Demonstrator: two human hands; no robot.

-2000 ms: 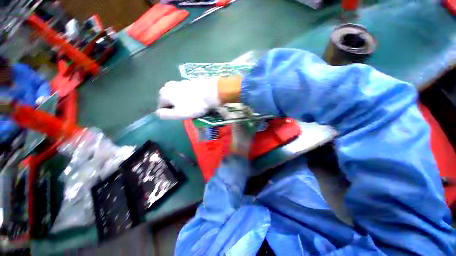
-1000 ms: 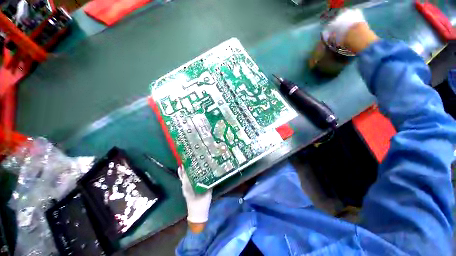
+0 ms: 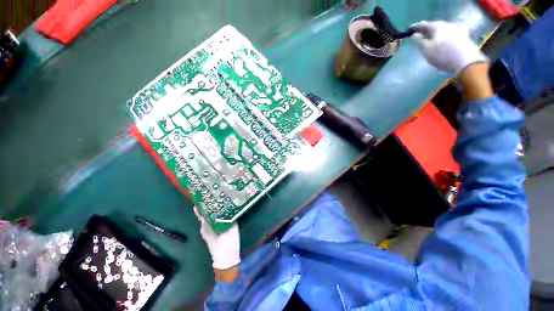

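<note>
The green power board (image 3: pixel 225 127) shows its flat underside with silvery tracks, above a red pad (image 3: pixel 159 159). My left hand (image 3: pixel 220 243), in a white glove, holds the board at its near-left corner; its fingers are partly hidden under the board. My right hand (image 3: pixel 448 46), in a white glove, holds a dark brush (image 3: pixel 389 25) by its handle. The brush head is at the rim of the round metal tin can (image 3: pixel 358 62), right of the board. The black electric screwdriver (image 3: pixel 347 123) lies between the board and the bench edge.
Black parts trays (image 3: pixel 165 262) with tiny silvery bits are at the lower left, beside crumpled clear bags (image 3: pixel 30 262). A thin black stick (image 3: pixel 160 228) lies near them. A black bin (image 3: pixel 401 193) with red lining is beside the bench. A red pad (image 3: pixel 70 18) lies at the far left.
The board was turned to show its underside, with my left hand at its corner. My right hand went from the board to the can, then out to its right with the brush. The camera view has shifted.
</note>
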